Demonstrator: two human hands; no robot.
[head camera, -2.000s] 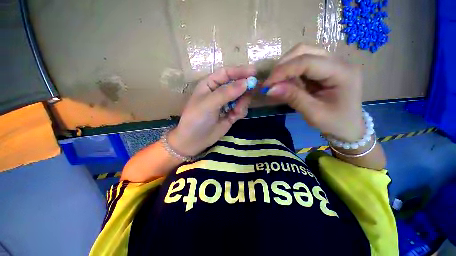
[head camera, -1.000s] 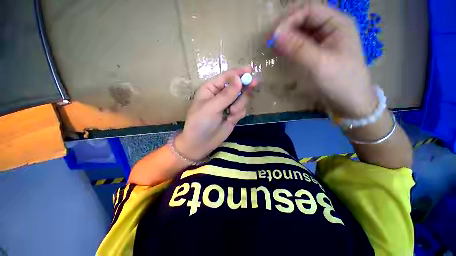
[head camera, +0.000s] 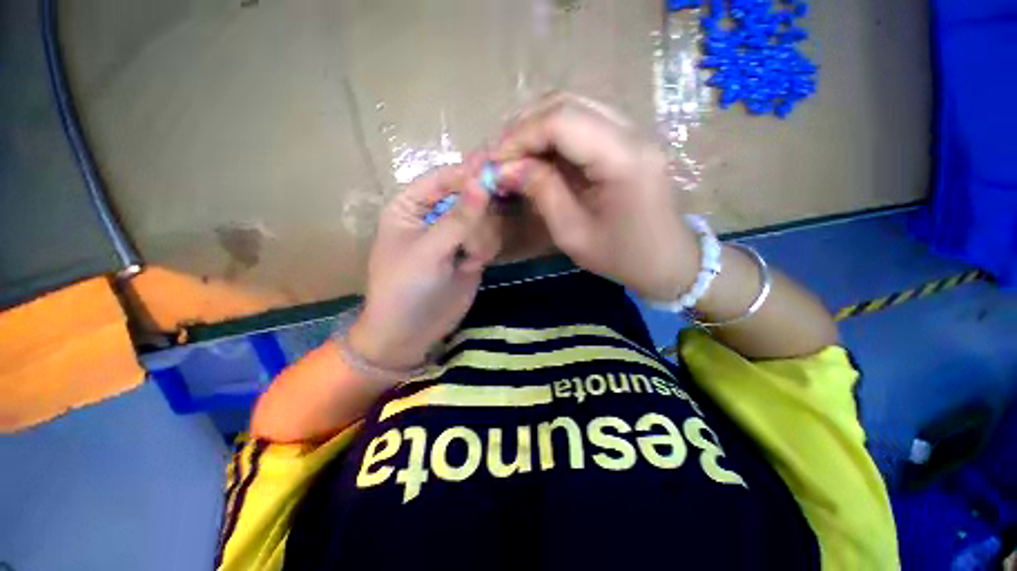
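My left hand (head camera: 424, 251) holds a small blue-and-white assembly (head camera: 490, 176) between thumb and fingertips. More small blue-and-white pieces (head camera: 442, 207) show between its curled fingers. My right hand (head camera: 597, 184) is blurred and meets the left at the fingertips, pinching at the same assembly. Whether it also holds a separate blue part is hidden by the fingers. A loose pile of small blue parts (head camera: 758, 56) lies on the cardboard bench cover (head camera: 268, 112) at the upper right.
Shiny tape strips run over the cardboard. A curved dark rim (head camera: 84, 167) and an orange sheet (head camera: 67, 351) are at left. A blue tote (head camera: 987, 134) stands at right. A blue bin (head camera: 223, 374) is below the bench edge, with yellow-black floor tape (head camera: 914, 294) at right.
My right hand has come back from near the blue pile to the left hand, and its fingertips now meet the left's. The view has shifted slightly.
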